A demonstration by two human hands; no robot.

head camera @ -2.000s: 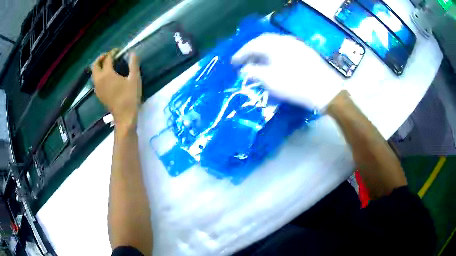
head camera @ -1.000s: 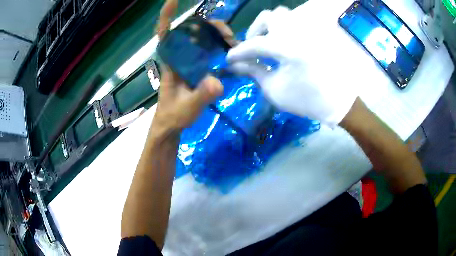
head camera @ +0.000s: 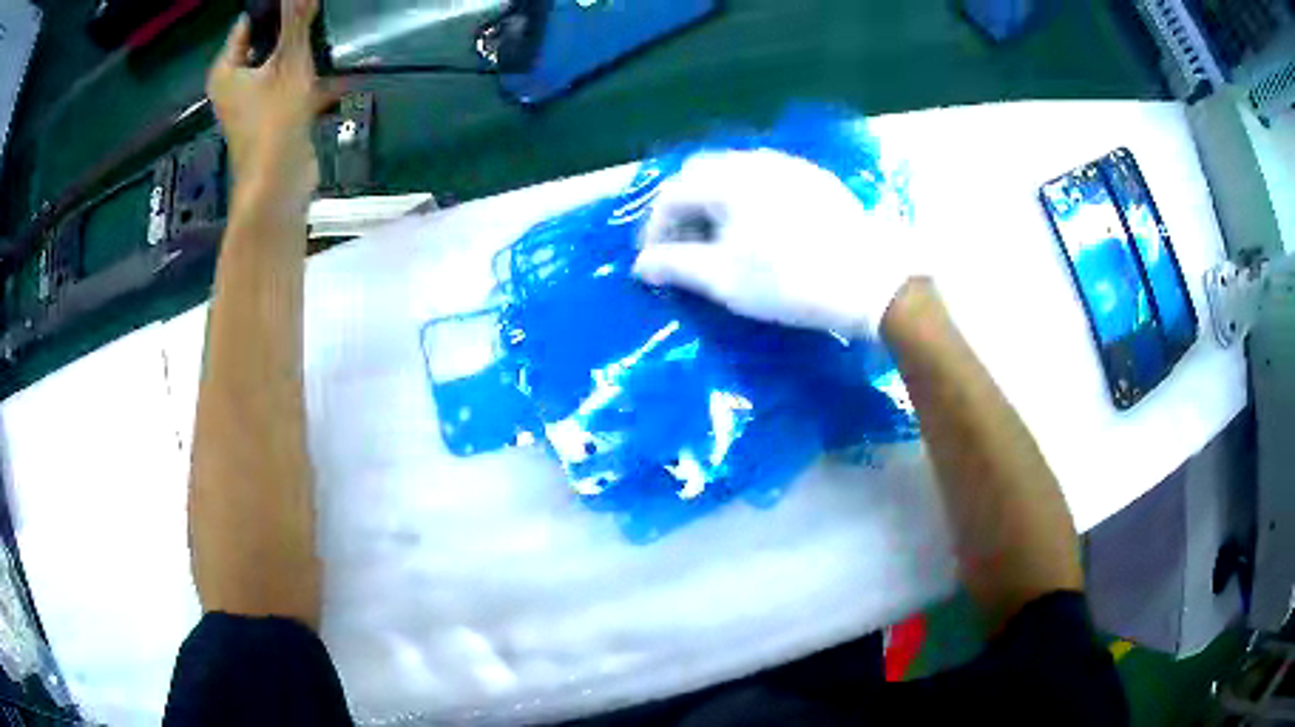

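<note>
My left hand [head camera: 270, 107], bare, is at the top left over the belt, its fingers around a dark thing [head camera: 263, 26] cut off by the top edge; whether it grips it is unclear. My right hand [head camera: 774, 242], in a white glove, is over the upper part of the blue film pile [head camera: 639, 384], fingers curled and blurred; I cannot tell if it holds film. Two phone units [head camera: 1101, 291] with glossy blue faces lie side by side at the right of the bench. Another blue-faced unit [head camera: 618, 40] lies on the belt, top centre.
The white bench [head camera: 412, 568] runs across the view. The green belt [head camera: 810, 71] lies behind it, with dark carrier frames [head camera: 121, 234] at left and a white strip [head camera: 372, 213] at its edge. A blue piece [head camera: 1001, 14] is at the top right. Grey machine housing [head camera: 1271, 355] stands at right.
My left hand has moved from beside the glove to the far left over the belt. The dark unit is gone from in front of the glove. The view has turned, and the glove remains over the films.
</note>
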